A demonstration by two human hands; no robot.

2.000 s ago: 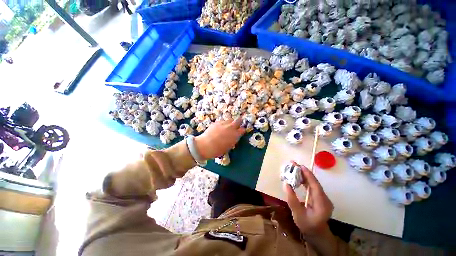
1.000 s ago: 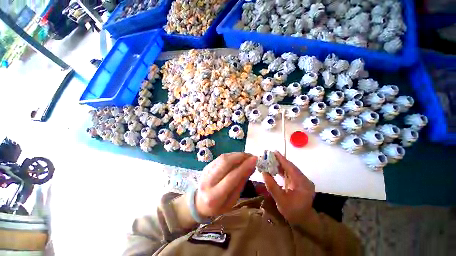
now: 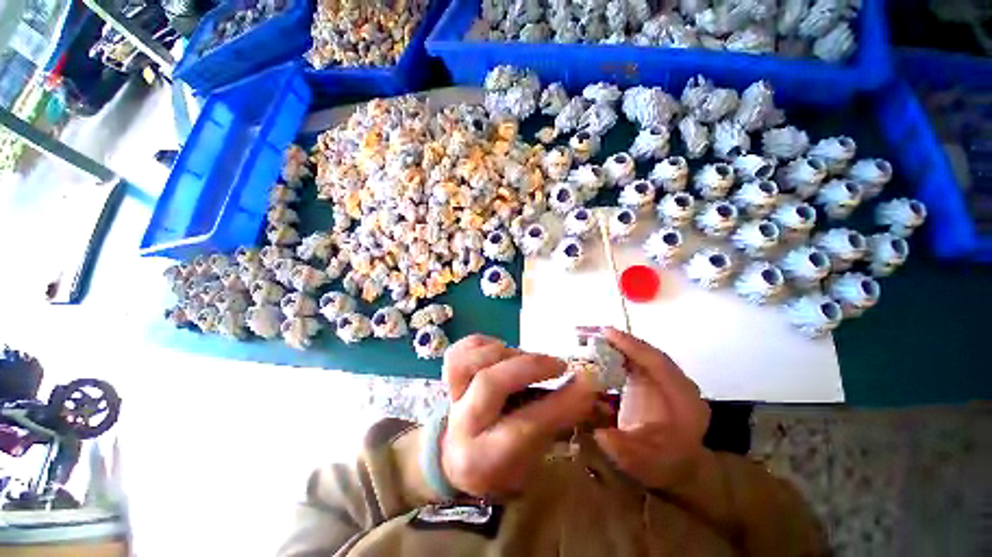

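Note:
My right hand (image 3: 658, 413) grips a grey-white ridged hollow part (image 3: 596, 359) in front of my chest. A thin pale stick (image 3: 617, 285) rises from beside this hand over the sheet. My left hand (image 3: 503, 408) presses its fingertips against the left side of the part; a small orange-tinted patch shows between the fingers, and whether it is a separate piece is hard to tell. The red disc (image 3: 640, 284) lies on the pale sheet (image 3: 734, 354) just beyond my hands. A heap of small grey and orange parts (image 3: 408, 196) lies at centre-left.
Rows of grey-white hollow parts (image 3: 758, 234) stand at the right, partly on the sheet. Greyer grouped parts (image 3: 261, 294) lie at the left. An empty blue tray (image 3: 223, 163) sits behind them. Filled blue bins (image 3: 653, 65) line the back, and another blue bin (image 3: 941, 174) is at the right.
My left hand has come from the heap to the part in my right hand and now touches it. My right hand has brought the part in close. The camera view has shifted right.

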